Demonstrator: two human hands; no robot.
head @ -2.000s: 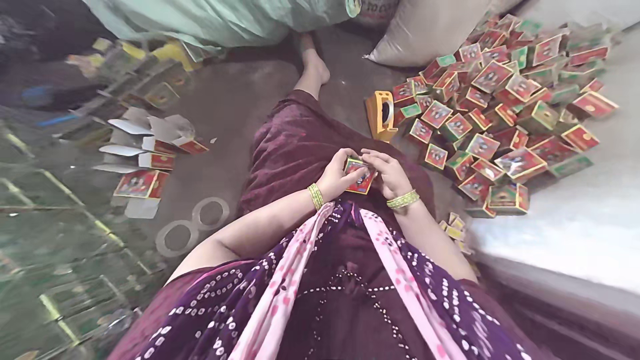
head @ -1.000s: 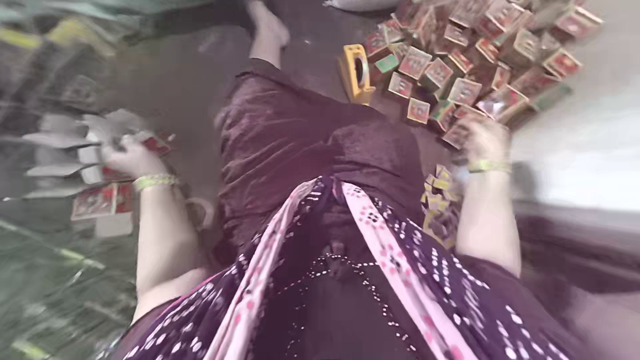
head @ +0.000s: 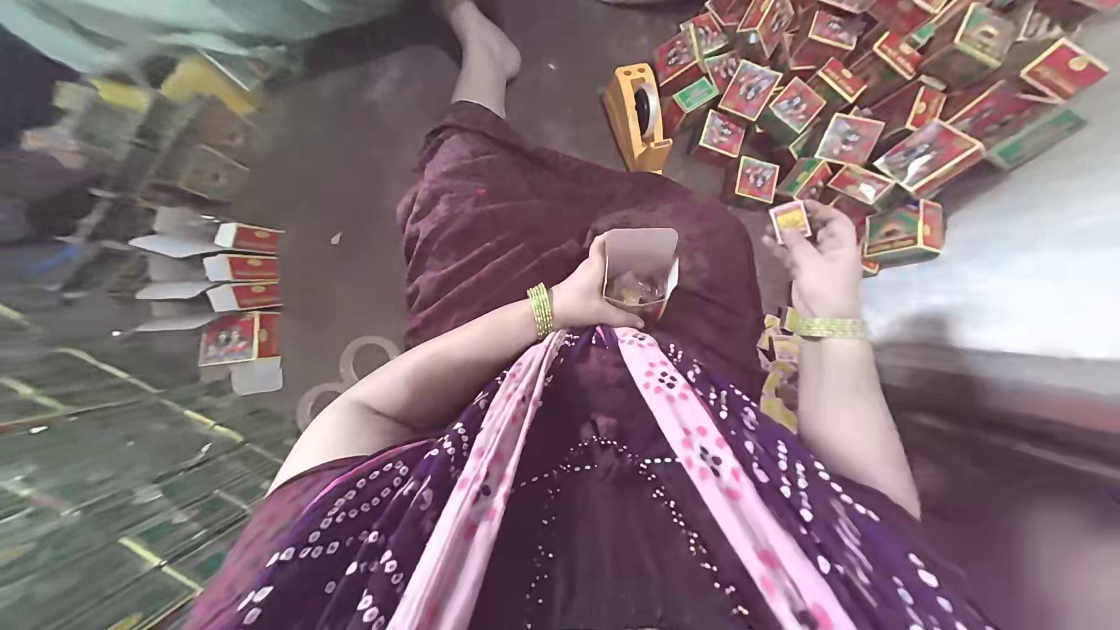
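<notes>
My left hand (head: 588, 296) grips an open cardboard box (head: 641, 262) above my lap. The box's flap stands up, and something partly see-through lies inside. Out to the right, my right hand (head: 822, 254) holds a small box or packet (head: 791, 220) with a yellow and white face between thumb and fingers. It is beside the near edge of a heap of red and green printed boxes (head: 850, 140). Yellow small pieces (head: 777, 385) lie by my right wrist.
A yellow tape dispenser (head: 637, 118) stands beyond my knee. At the left, several open-flapped red boxes (head: 245, 296) lie in a row. Two pale rings (head: 367, 357) rest near my left elbow. Blurred stacked cartons (head: 206, 144) are at the upper left.
My left hand has come from the open-flapped boxes at the left to above my lap, where it now holds an open box. My right hand stays at the right, now with a small item.
</notes>
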